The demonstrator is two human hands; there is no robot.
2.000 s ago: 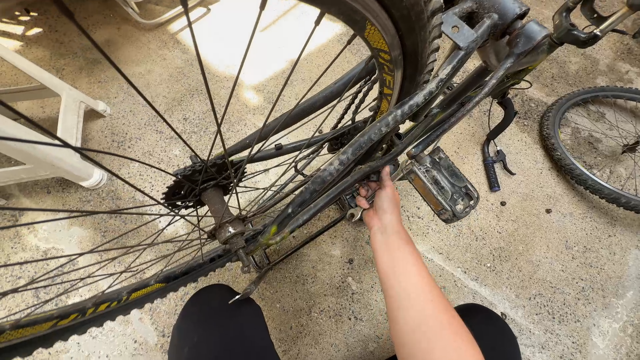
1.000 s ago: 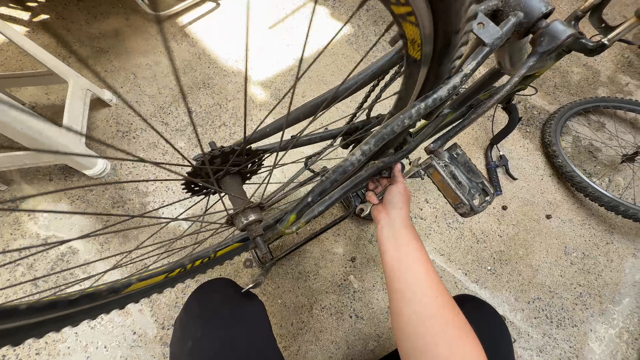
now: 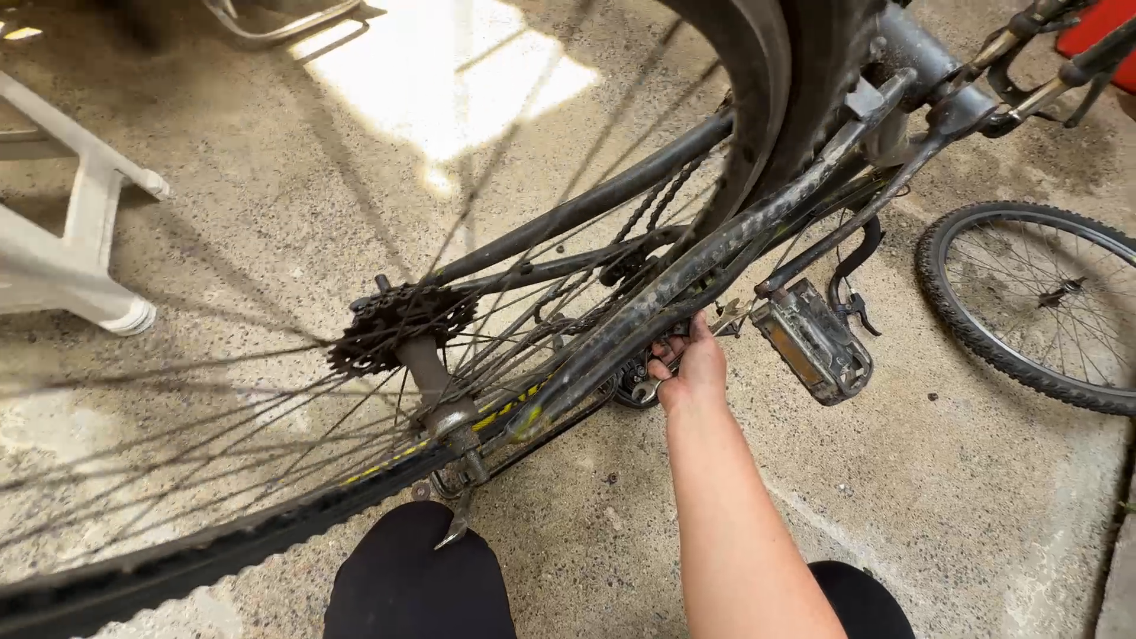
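My right hand (image 3: 688,364) is closed around a metal wrench (image 3: 646,389), below the dark chainstay of a bicycle frame (image 3: 657,306) and left of the pedal (image 3: 812,342). One wrench end shows below my fingers; a second metal jaw end shows between the hand and pedal. The rear derailleur (image 3: 635,377) hangs close beside the fingers, partly hidden. At the left, the rear wheel's cassette (image 3: 399,324) and hub (image 3: 430,382) lie beside the frame's rear end, and the tire (image 3: 222,541) crosses the lower left. My left hand is out of view.
A detached wheel (image 3: 1047,293) lies on the concrete floor at right, near a handlebar grip with a brake lever (image 3: 859,311). A white plastic stool or chair leg (image 3: 89,204) stands at left. My knees (image 3: 422,577) are at the bottom edge. A red object (image 3: 1096,35) is at top right.
The rear wheel has turned: its spokes are now blurred, and the yellow rim marking near the top no longer shows. My right hand has stayed beside the pedal, on the wrench.
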